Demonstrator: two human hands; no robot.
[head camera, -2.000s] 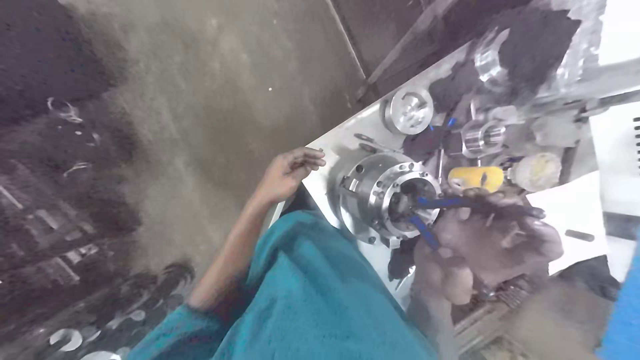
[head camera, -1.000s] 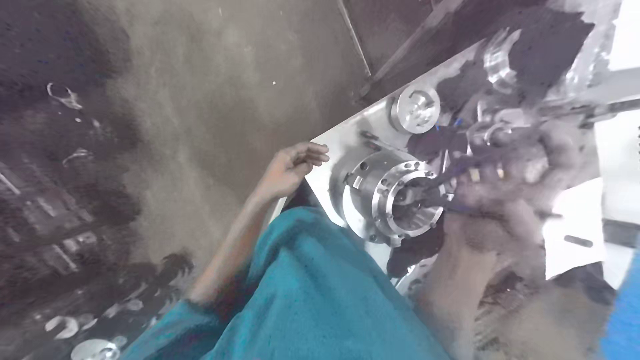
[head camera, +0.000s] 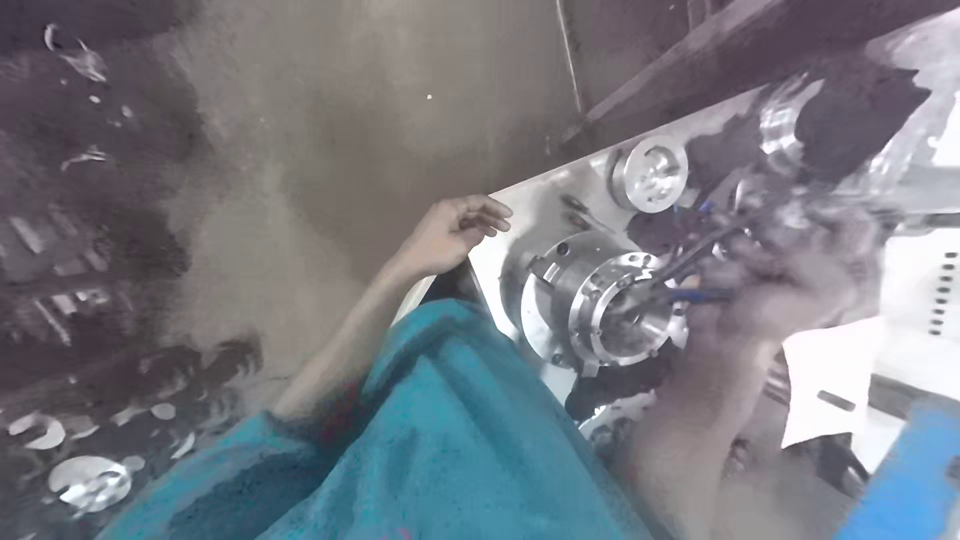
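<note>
A flanged metal housing (head camera: 589, 307) with a bolted ring and a round bore sits on the light metal worktop, in the middle right of the view. My right hand (head camera: 795, 277), blurred, grips blue-handled pliers (head camera: 697, 295) whose jaws reach into the bore; their tips are hard to make out. At the worktop's near left corner is my left hand (head camera: 465, 229), holding nothing, its fingers loosely bent and partly apart. A slim metal piece (head camera: 589, 216) lies between that hand and a round metal disc part (head camera: 654, 174).
Beyond the disc, a metal ring (head camera: 784, 124) stands beside a dark cloth (head camera: 862, 124). A white sheet (head camera: 829, 379) with a slot lies right of my right forearm. A blue object (head camera: 911, 480) fills the lower right corner. Metal parts (head camera: 90, 482) lie at lower left.
My right hand and the pliers first moved up and away, with the handles closer together; now the handles are turned differently. My left hand stays near the worktop corner.
</note>
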